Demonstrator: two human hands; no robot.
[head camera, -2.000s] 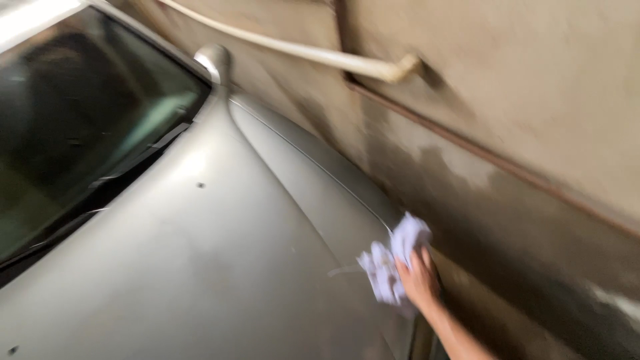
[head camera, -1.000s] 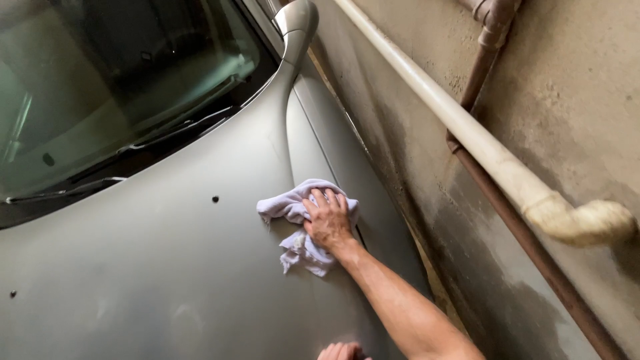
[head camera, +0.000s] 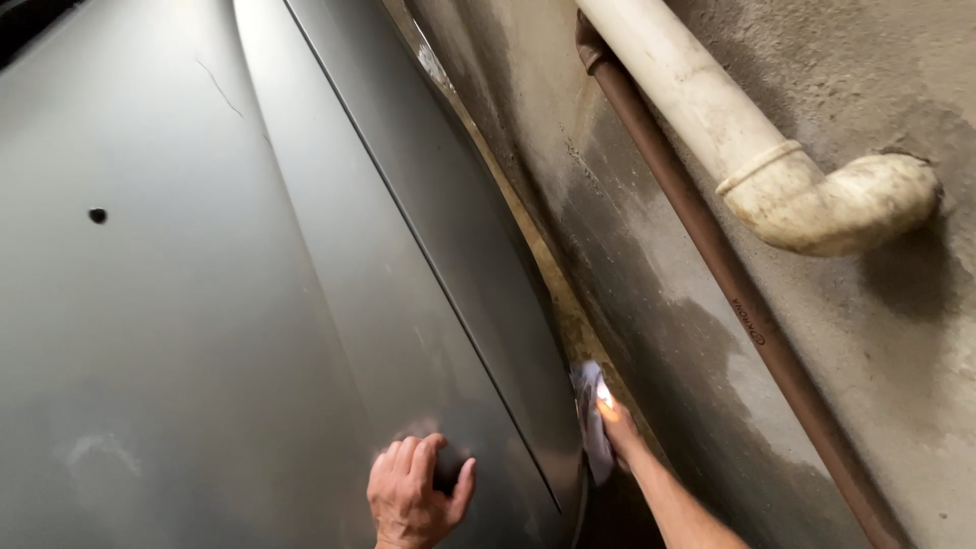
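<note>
The grey hood of a car (head camera: 229, 305) fills the left of the view, with a dark seam between it and the front fender (head camera: 427, 175). My right hand (head camera: 621, 431) holds a pale lilac cloth (head camera: 593, 427) against the outer side of the fender, near its front end. Part of the cloth lies hidden behind the body edge. Over the front part of the hood is my left hand (head camera: 415, 488), its fingers curved and its thumb apart, with nothing in it. Whether it touches the metal I cannot tell.
A stained concrete wall (head camera: 877, 366) stands close along the car's side, with a narrow gap between. A thick white pipe (head camera: 686, 84) with an elbow (head camera: 854, 202) and a thinner brown pipe (head camera: 709, 244) run along it. A small black nozzle (head camera: 97, 216) sits on the hood.
My right hand has moved with the cloth from the top of the hood near the fender seam to the fender's outer side. My left hand has come further into view. The view has shifted toward the car's front.
</note>
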